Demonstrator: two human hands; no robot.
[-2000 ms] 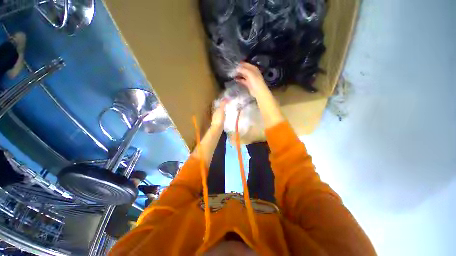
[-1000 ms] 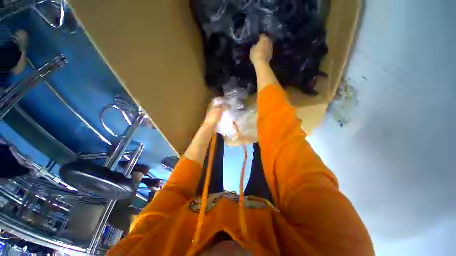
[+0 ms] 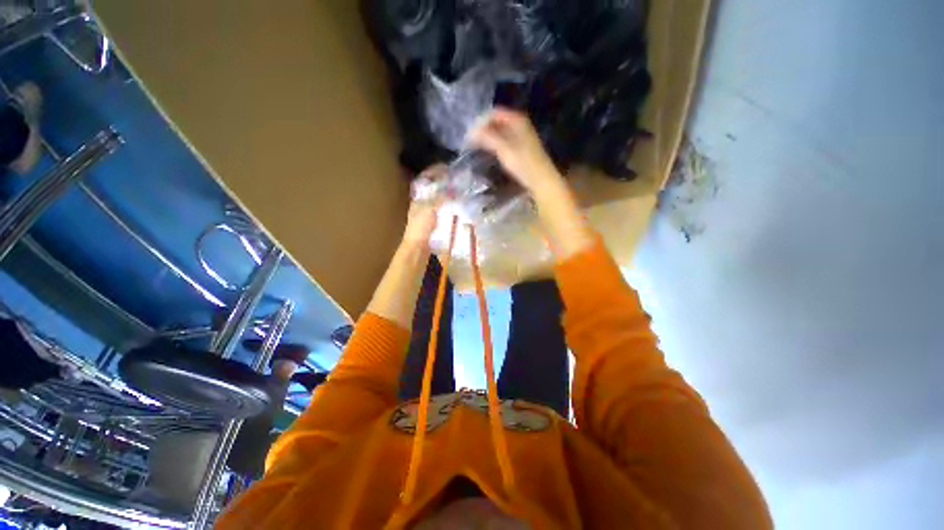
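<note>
A large cardboard carton (image 3: 243,114) stands in front of me, holding a heap of glossy black plastic parts (image 3: 580,78). A clear, shiny plastic bag (image 3: 458,109) lies over the near left part of the heap and comes down between my hands. My left hand (image 3: 426,197) is shut on the crinkled bag near the carton's close edge. My right hand (image 3: 505,137) is at the bag above the black parts, its fingers curled; whether it grips the bag or a part is blurred.
A round black stool seat (image 3: 195,373) with chrome legs is at the lower left. More chrome frames are on the blue floor at left. Part of another person's arm (image 3: 29,119) shows at the left edge. A pale wall (image 3: 818,238) is at the right.
My right hand has come back from deeper in the heap toward my left hand. More clear bag now shows stretched up over the black parts. The view has shifted slightly.
</note>
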